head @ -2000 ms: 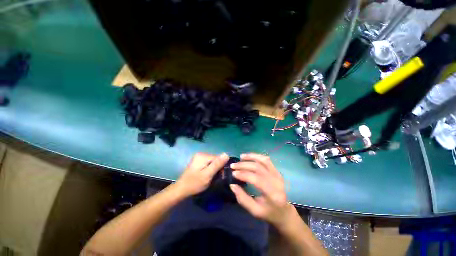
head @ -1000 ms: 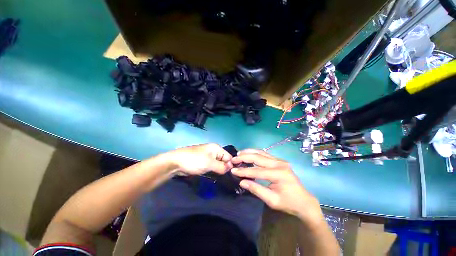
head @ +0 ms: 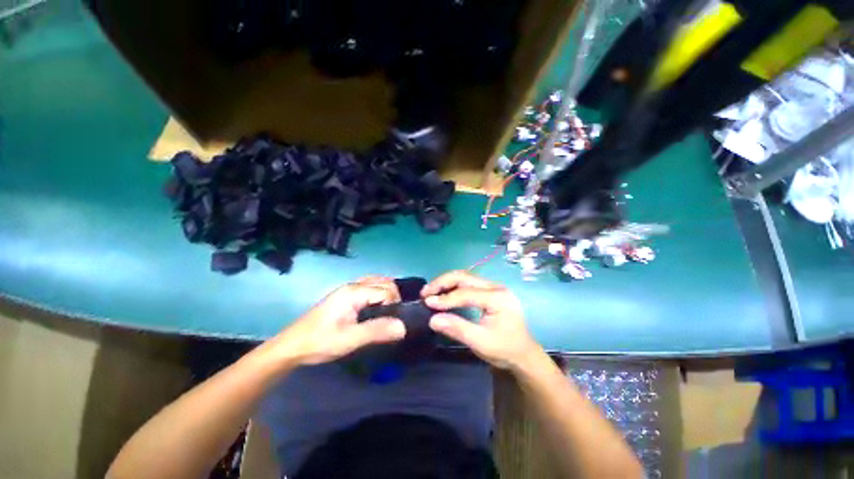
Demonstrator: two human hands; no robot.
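A small black plastic housing [head: 404, 316] is held between both hands at the front edge of the green bench. My left hand [head: 351, 321] grips its left side, with the thumb along the near face. My right hand [head: 479, 316] pinches its right side with thumb and fingers. A thin reddish wire shows just above my right hand. The hands hide much of the housing, so its inside cannot be seen. A heap of small black parts [head: 300, 199] lies beyond the hands, with white wired connectors [head: 552, 245] to its right.
A large open carton [head: 328, 98] with glossy black housings stands behind the heap. The power screwdriver [head: 637, 131] hangs at the right, blurred, over the connectors. White plastic parts [head: 813, 122] lie at far right. A blue stool [head: 807, 404] and clear packing [head: 620, 412] are below the bench edge [head: 646, 354].
My left hand has turned from a closed pinch to a grip with the thumb along the housing. The screwdriver hangs at a steeper angle. The head view has shifted.
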